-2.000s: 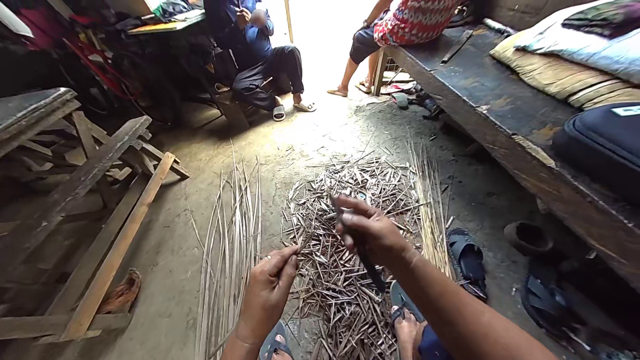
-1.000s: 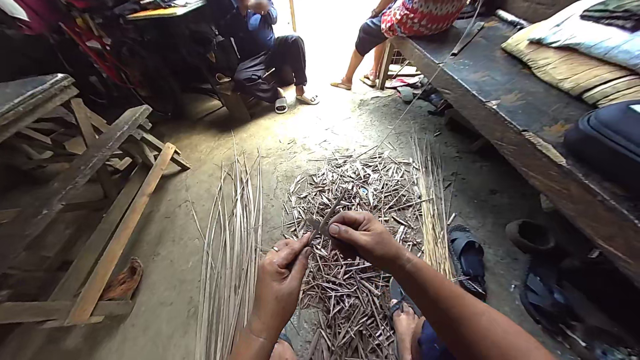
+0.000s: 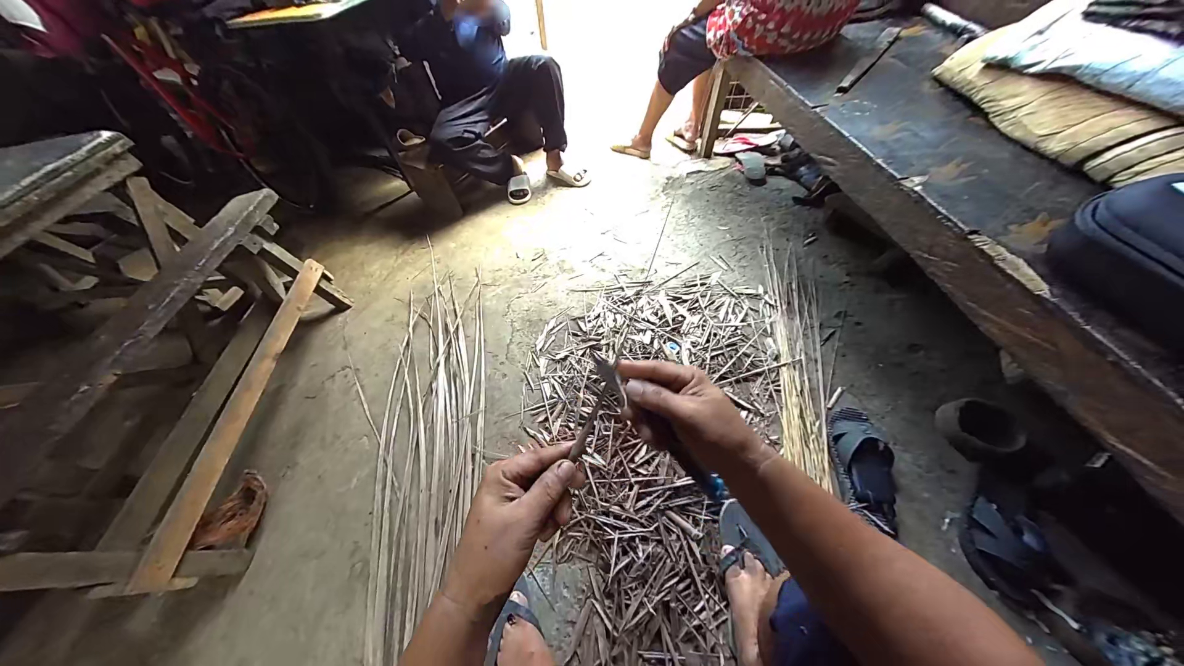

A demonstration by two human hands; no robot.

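Observation:
My left hand [image 3: 532, 490] pinches the lower end of a thin brown strip [image 3: 588, 427], which slants up toward my right hand [image 3: 680, 407]. The right hand grips a dark knife [image 3: 680, 453]; its handle runs down below the palm and its tip shows near the upper end of the strip. Beneath both hands lies a pile of short cut plant scraps [image 3: 638, 555] on the floor. Long pale strips [image 3: 430, 388] lie left of the pile, and a bundle of thin straw-coloured sticks [image 3: 797, 370] lies along its right side.
A wooden trestle frame [image 3: 222, 435] stands at the left. Along the right runs a low wooden platform [image 3: 925, 213] with cushions [image 3: 1091, 83] and a dark bag [image 3: 1128, 250]. Sandals [image 3: 862, 462] lie beside it. Two people sit farther off, one in dark clothes [image 3: 499, 102], one in red patterned cloth [image 3: 777, 26].
Two seconds ago my hands were apart; one second ago they came together over the pile. Now the right hand is slightly above the left, with the strip slanting between them.

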